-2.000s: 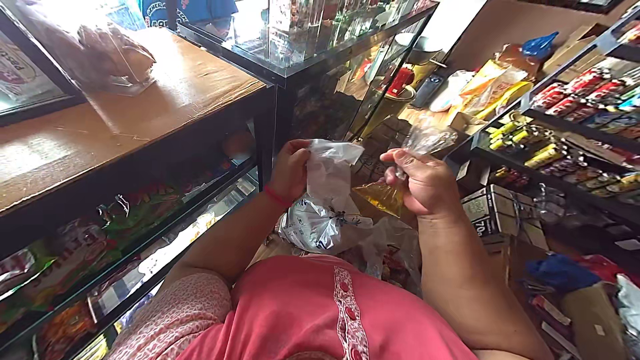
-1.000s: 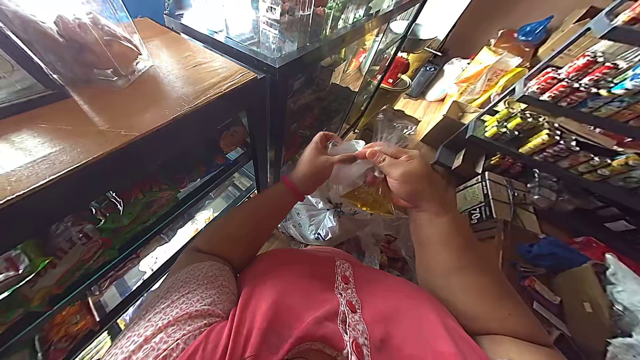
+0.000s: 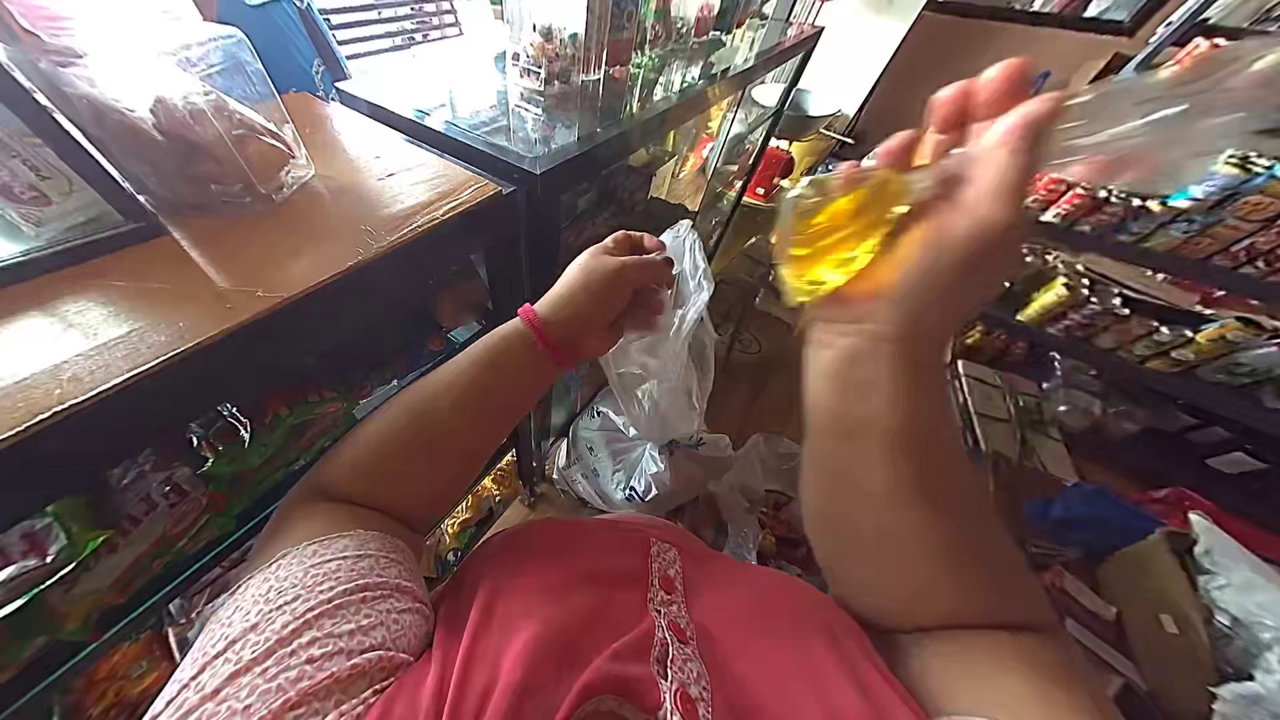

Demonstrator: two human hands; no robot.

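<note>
My left hand [image 3: 615, 290], with a pink band at the wrist, grips the top of a thin whitish plastic bag [image 3: 665, 350] that hangs down in front of my chest. Raised at the right, my right hand [image 3: 965, 200] is blurred and holds a clear plastic bag of yellow liquid [image 3: 840, 235]. The liquid bulges on the palm side, and the bag's clear upper part [image 3: 1170, 115] trails to the right past the fingers. Below the whitish bag lies a printed plastic package [image 3: 615, 460], beside more crumpled clear plastic [image 3: 765, 475].
A wooden counter [image 3: 230, 230] with a clear plastic container [image 3: 215, 120] runs along the left, above shelves of snack packets. A glass display case [image 3: 540, 140] stands ahead. At the right are shelves of packaged goods [image 3: 1130, 330], with cardboard and a blue cloth [image 3: 1095, 520] below.
My hands have come apart. The right hand has risen to the right with the bag of yellow liquid, while the left keeps the whitish bag.
</note>
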